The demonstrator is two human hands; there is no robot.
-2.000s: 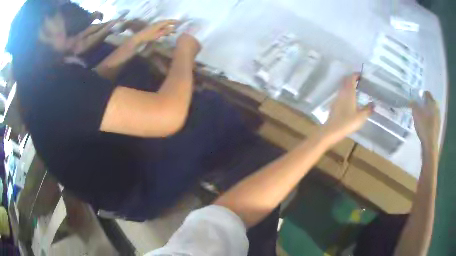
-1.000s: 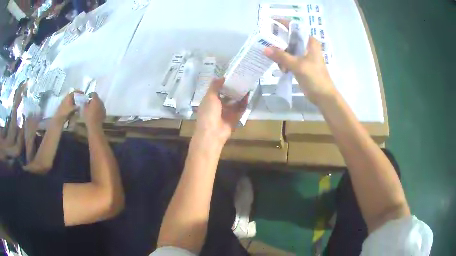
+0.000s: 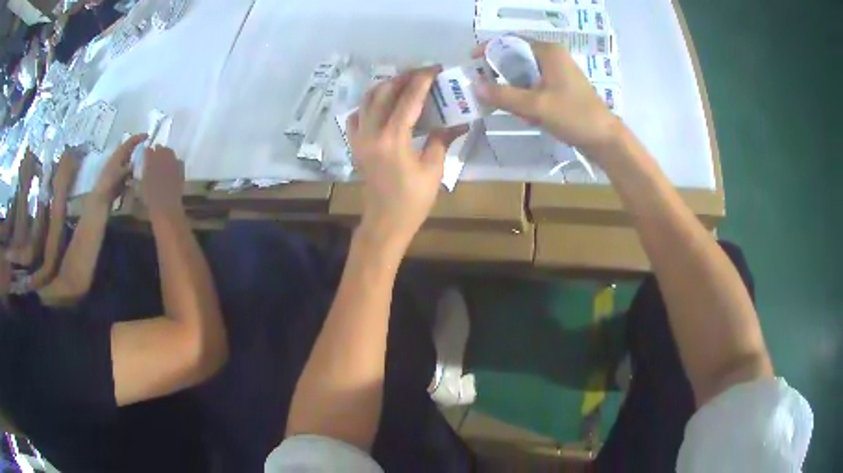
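My left hand (image 3: 397,152) grips a white product carton (image 3: 454,98), with its lettered short end turned toward my right hand. My right hand (image 3: 559,100) is at that end and holds a curled white leaflet (image 3: 514,61) between thumb and fingers. The fingertips of my right hand are close to the carton's end; whether they touch it cannot be told. The inside of the carton is hidden.
Stacked cartons (image 3: 592,42) stand behind my right hand. Loose cartons (image 3: 317,103) lie left of my left hand on the white table covering (image 3: 388,32). Brown corrugated cartons (image 3: 592,242) form the near edge. Another person's hands (image 3: 148,171) work at the left.
The carton has turned from showing its long printed side to showing its lettered short end. My left hand has wrapped over it. The curled leaflet has moved up and left with my right hand.
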